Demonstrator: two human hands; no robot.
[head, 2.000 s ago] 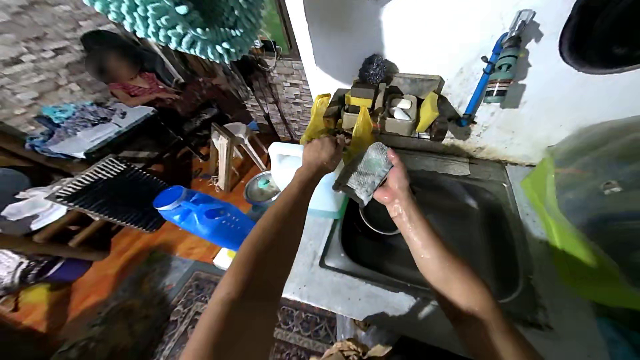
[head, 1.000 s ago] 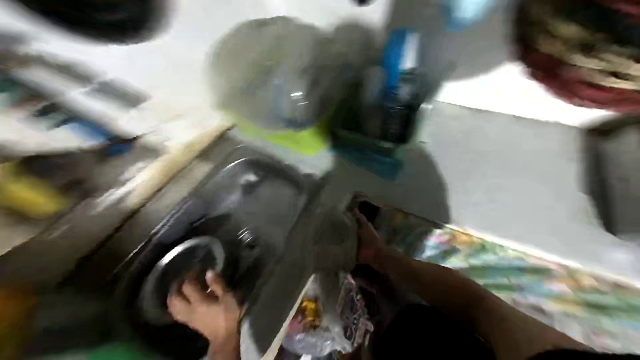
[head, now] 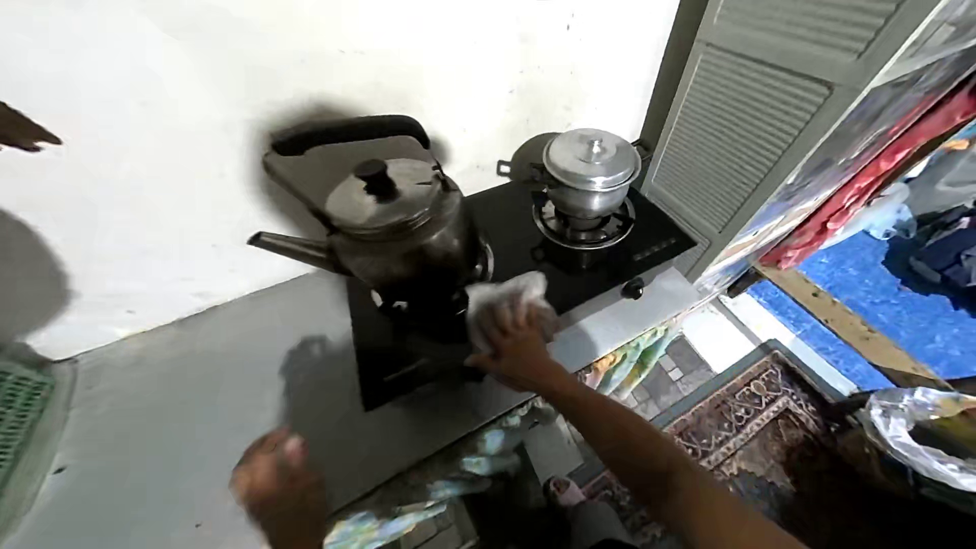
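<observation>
My right hand [head: 518, 347] presses a pale, damp-looking cloth [head: 507, 305] on the front middle of a black glass-topped gas stove [head: 412, 370]. Above the counter [head: 183, 396], left of the stove, is my left hand [head: 280, 480], blurred, its fingers curled and nothing seen in it. A large sooty metal kettle [head: 412, 236] with a black handle stands on the left burner, its spout to the left. On the right burner [head: 583, 225] sits a small lidded aluminium pot [head: 591, 171]. A control knob [head: 633, 287] is at the stove's front right.
A green plastic basket [head: 23, 412] stands at the far left. The white wall [head: 191, 152] runs behind the stove, and a grey louvred door [head: 747, 130] rises at its right. Below are a patterned rug [head: 751, 396] and a plastic-lined bin [head: 926, 435]. Patterned curtain fabric hangs under the counter edge.
The view has swung from the sink to the stove. Two seconds ago my right hand held a grey cloth-like item over the sink; now it is on the stove with a pale cloth.
</observation>
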